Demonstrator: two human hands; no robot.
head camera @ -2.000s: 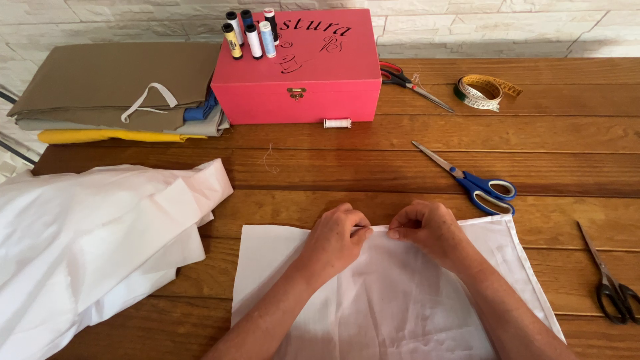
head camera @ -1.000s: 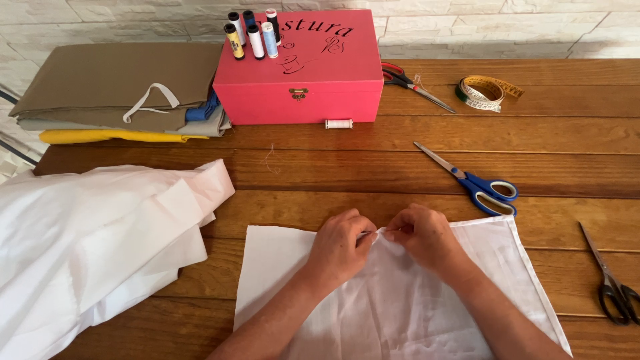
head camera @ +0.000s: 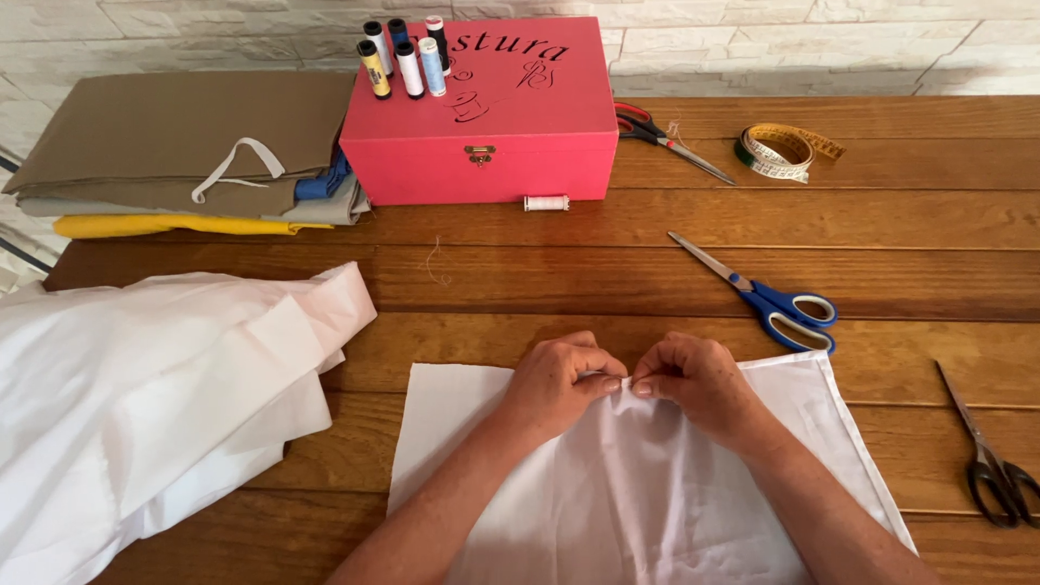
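A white fabric piece point(head camera: 617, 487) lies on the wooden table, with a narrow folded hem along its right side and the right part of its top edge. My left hand point(head camera: 565, 382) pinches the top edge between thumb and forefinger near its middle. Close beside it, my right hand point(head camera: 691, 382) pinches the same edge, the fingertips of both nearly touching. Small gathers run down from the pinched spot. The blue-handled scissors point(head camera: 784, 309) lie just beyond the fabric's top right corner, blades pointing away to the left. Whether a pin or needle is between the fingers cannot be seen.
Bunched white fabric point(head camera: 162, 390) covers the left. Behind stand a pink wooden box point(head camera: 487, 166) with thread spools point(head camera: 410, 69) on top, folded fabrics point(head camera: 187, 122), a white spool point(head camera: 547, 203), red-and-black scissors point(head camera: 674, 142) and a tape measure point(head camera: 772, 154). Black-handled scissors point(head camera: 991, 463) lie at right.
Both hands stay at the top edge of the fabric. The small raised pucker between the fingertips a second ago now looks flatter.
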